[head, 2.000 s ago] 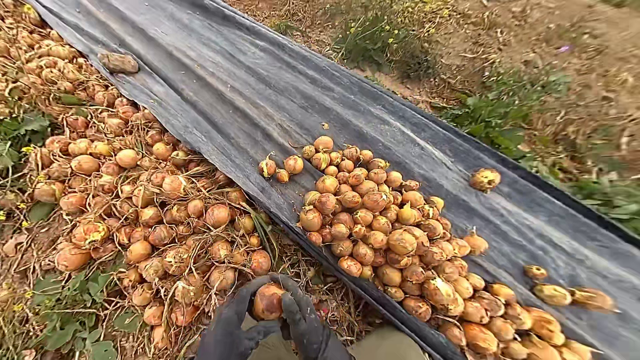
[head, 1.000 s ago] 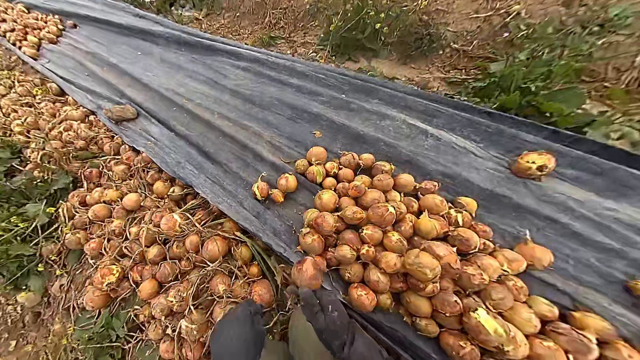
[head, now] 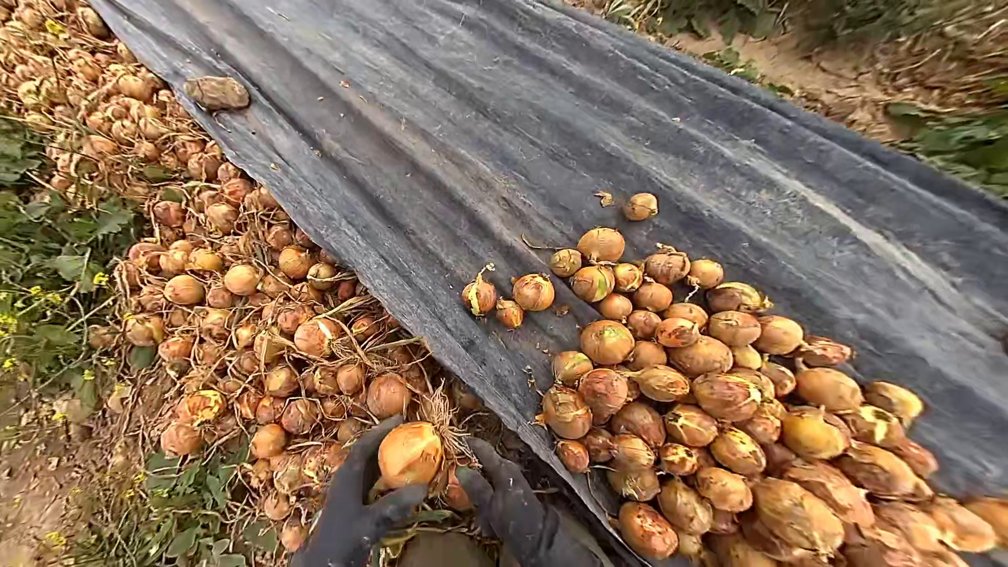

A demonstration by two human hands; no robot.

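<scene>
Dark gloves cover both my hands at the bottom of the head view. My left hand (head: pixel 358 496) is closed around a yellow onion (head: pixel 410 454) with dry roots at its right side. Just right of it, my right hand (head: pixel 512 500) has its fingers near the roots; whether it grips anything is unclear. Untrimmed onions (head: pixel 315 337) with dry stalks and roots lie on the ground at the left. A pile of onions (head: pixel 701 356) without long stalks rests on the dark fabric sheet (head: pixel 441 157) at the right.
A stone (head: pixel 216 92) sits on the sheet's left edge. Green weeds (head: pixel 63 252) with small yellow flowers grow at the far left. More plants (head: pixel 961 142) and bare soil border the sheet at the upper right. A few small onions (head: pixel 533 292) lie apart from the pile.
A rooted onion is now in my left hand; one second ago my hands were lower, with an onion by the sheet's edge near them. A small onion now lies above the pile.
</scene>
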